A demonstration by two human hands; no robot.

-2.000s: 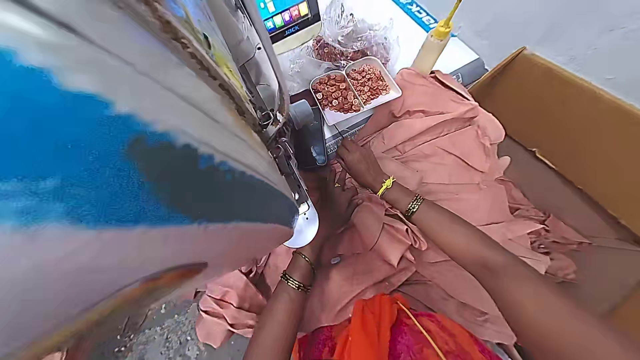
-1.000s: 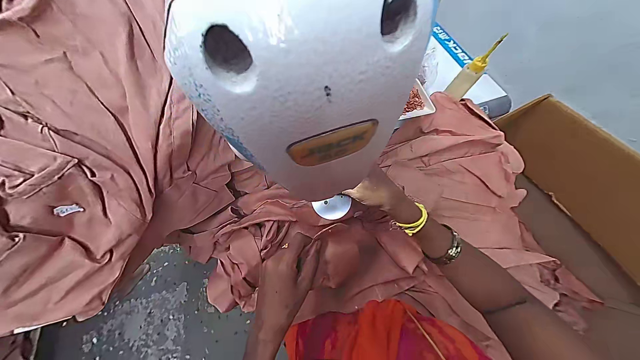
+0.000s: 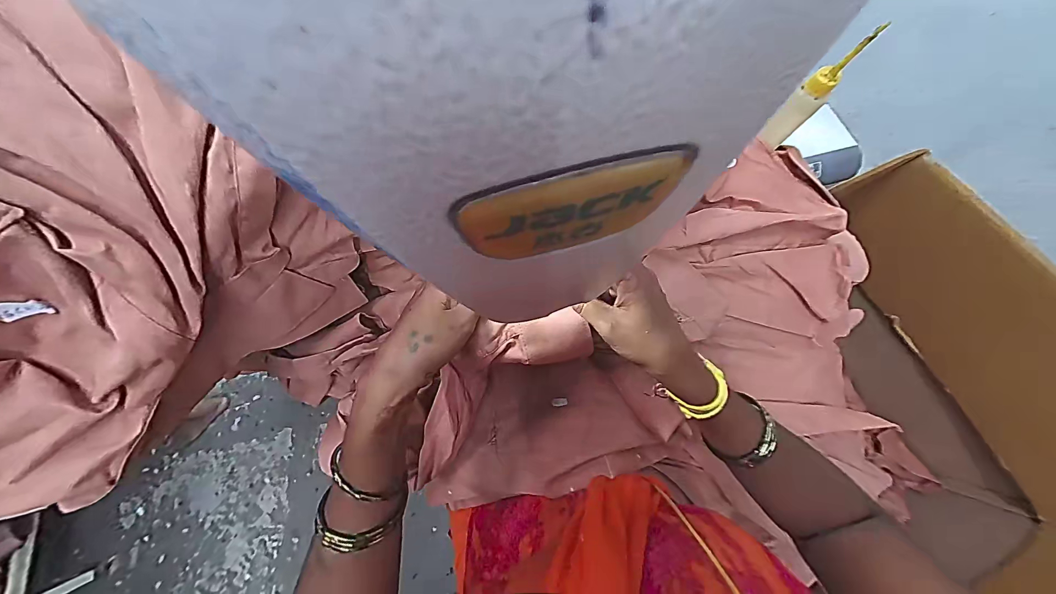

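A salmon-pink garment (image 3: 544, 429) lies over my lap, with a folded band of it, perhaps the collar, stretched between my hands. My left hand (image 3: 433, 334) grips the cloth at the band's left side. At its right end my right hand (image 3: 631, 322) pinches the band between thumb and fingers. The head of a Jack sewing machine (image 3: 495, 107) fills the upper middle of the view and covers some of my fingertips. Its needle area is hidden. A small white tag or scrap (image 3: 559, 403) rests on the cloth.
More pink garments (image 3: 91, 272) are heaped at the left, and others (image 3: 767, 313) lie at the right beside a cardboard box (image 3: 949, 272). A squeeze bottle with a yellow nozzle (image 3: 796, 115) stands at the upper right. Speckled grey floor (image 3: 214, 487) shows at lower left.
The view has shifted, so the machine head now covers the upper middle. My right hand has drawn back from near the button tray, and a folded band now shows between both hands.
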